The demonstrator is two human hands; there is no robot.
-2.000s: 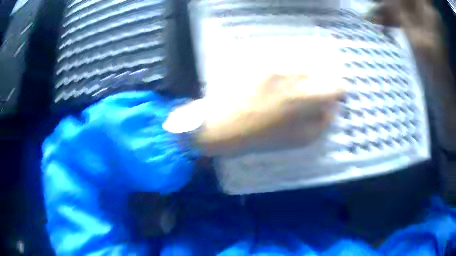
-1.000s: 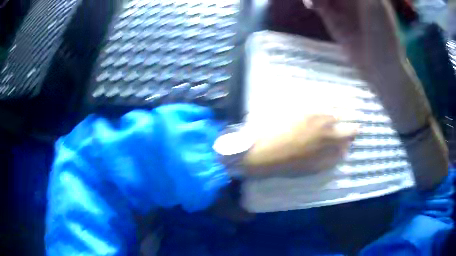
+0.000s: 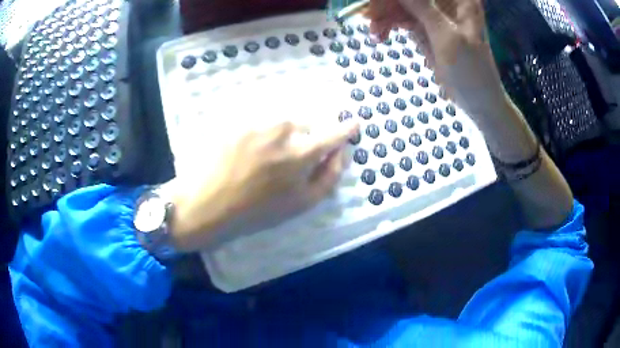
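Note:
The white blister tray lies in front of me. Dark round parts fill rows on its right side, and one row runs along its far edge. My left hand is over the tray's middle, blurred, with its fingertips at a dark part beside the filled rows. Whether it grips that part cannot be told. My right hand is over the tray's far right part, holding a thin light stick tool that points left. Its fingers are partly blurred, and the hand and forearm hide some parts.
A black tray with rows of silvery round parts stands at left. A dark red block is behind the white tray. More black trays are at right, with a small red patch among them.
The view has shifted, so the white tray shows further left and sharper. My right hand has come from beyond the tray's far edge to above its far right part. My left hand stays over the tray.

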